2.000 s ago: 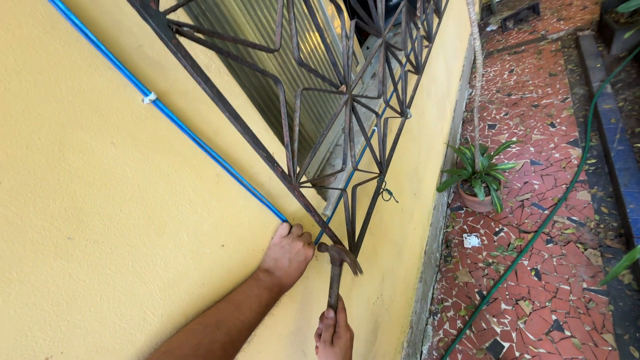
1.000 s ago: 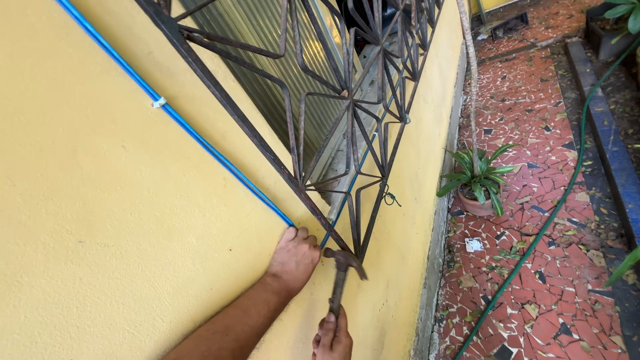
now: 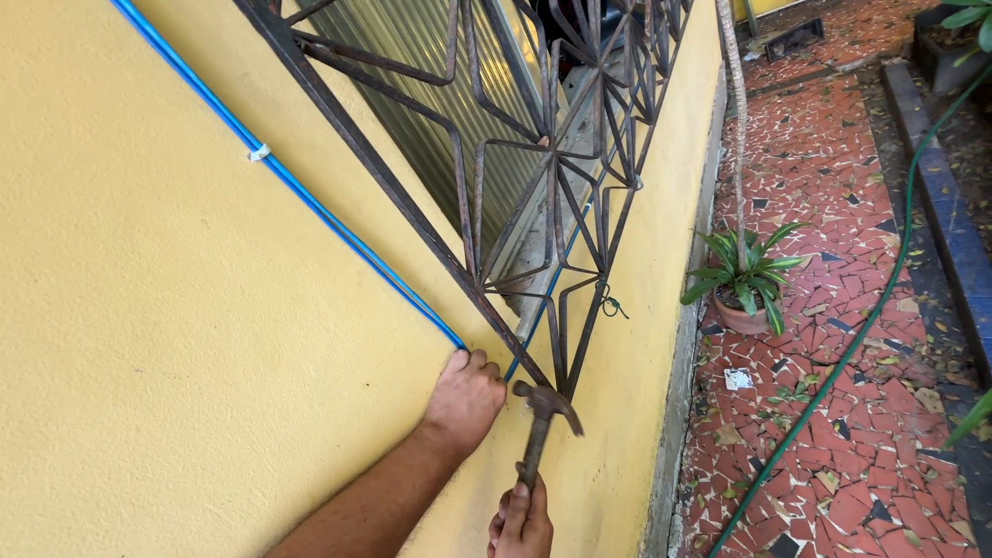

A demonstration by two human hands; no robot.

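Against the yellow wall, my left hand (image 3: pixel 469 395) is closed over the blue cables (image 3: pixel 341 229), which run down from the upper left; what else its fingers hold is hidden. A white cable clip (image 3: pixel 260 153) sits around the cables higher up. My right hand (image 3: pixel 523 515) grips the handle of a claw hammer (image 3: pixel 545 401), whose head is beside my left hand, by the lower corner of the rusty metal window grille (image 3: pixel 552 149). Another stretch of blue cable (image 3: pixel 573 236) passes behind the grille, along the sill.
The grille stands out from the wall near both hands. On the right, a potted plant (image 3: pixel 748 310) stands on the red broken-tile path (image 3: pixel 837 434). A green hose (image 3: pixel 860 333) crosses the path beside a blue-tiled curb (image 3: pixel 957 240). A thin green wire (image 3: pixel 612 304) hangs from the grille.
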